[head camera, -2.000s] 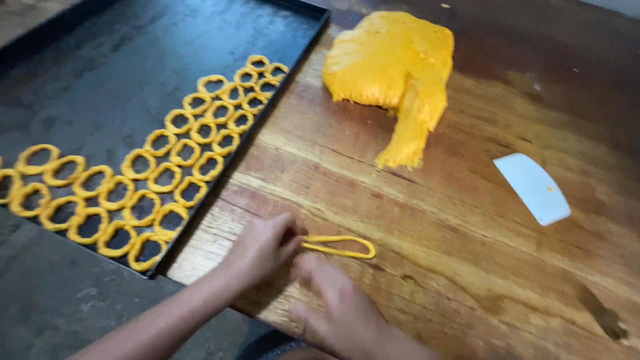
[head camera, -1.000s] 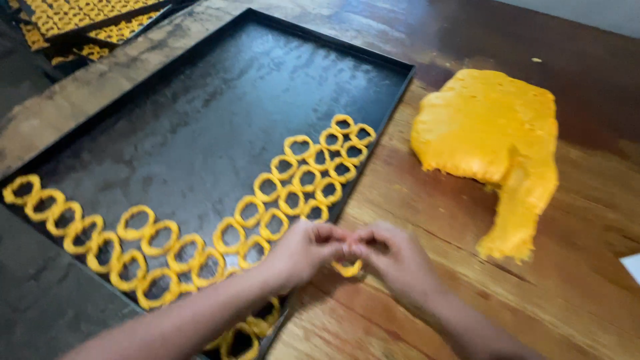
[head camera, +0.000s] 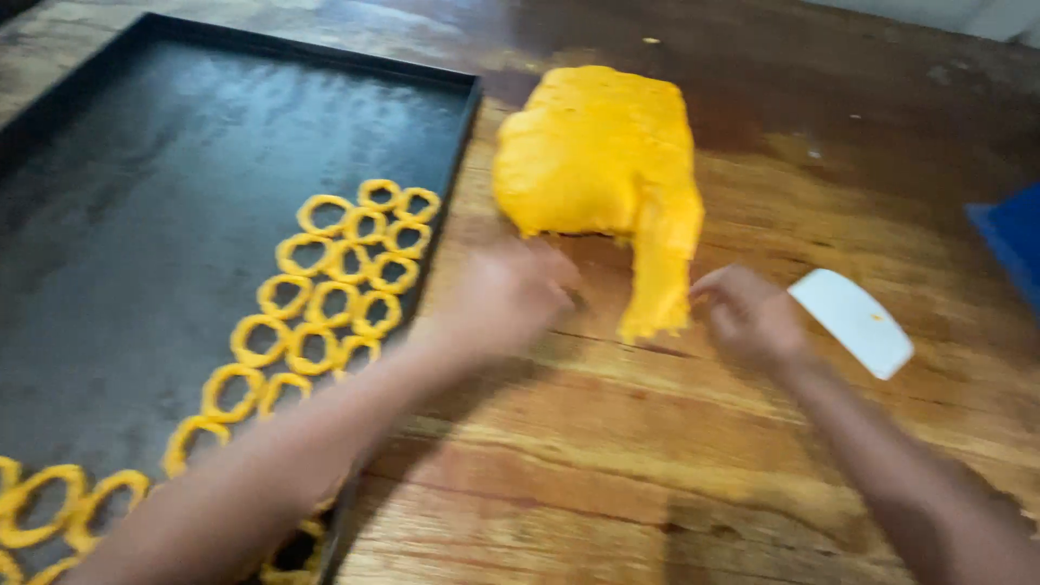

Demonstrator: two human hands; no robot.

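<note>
A large lump of yellow dough [head camera: 601, 154] lies on the wooden table [head camera: 731, 455], with a narrow strip hanging toward me. My left hand [head camera: 520, 288], blurred, is just below the lump's left part, its fingers curled; whether it holds anything is unclear. Close to the right edge of the strip's end is my right hand [head camera: 743, 313], fingers bent, perhaps touching the dough. A white dough scraper [head camera: 853, 321] rests right beside that hand. On the left, a black baking tray [head camera: 467, 122] holds several rows of dough rings [head camera: 313, 348], partly hidden by my left forearm.
The tray's raised rim runs along the left side of the work area, under my left forearm. Something blue [head camera: 1011, 240] lies at the right edge. A pale wall [head camera: 959, 16] borders the table at the upper right, and small crumbs dot the far tabletop.
My hands were together by the tray's edge over a small piece of dough; now they are apart, near the big lump. The ring arrangement has gained a ring at its upper left. The view has shifted.
</note>
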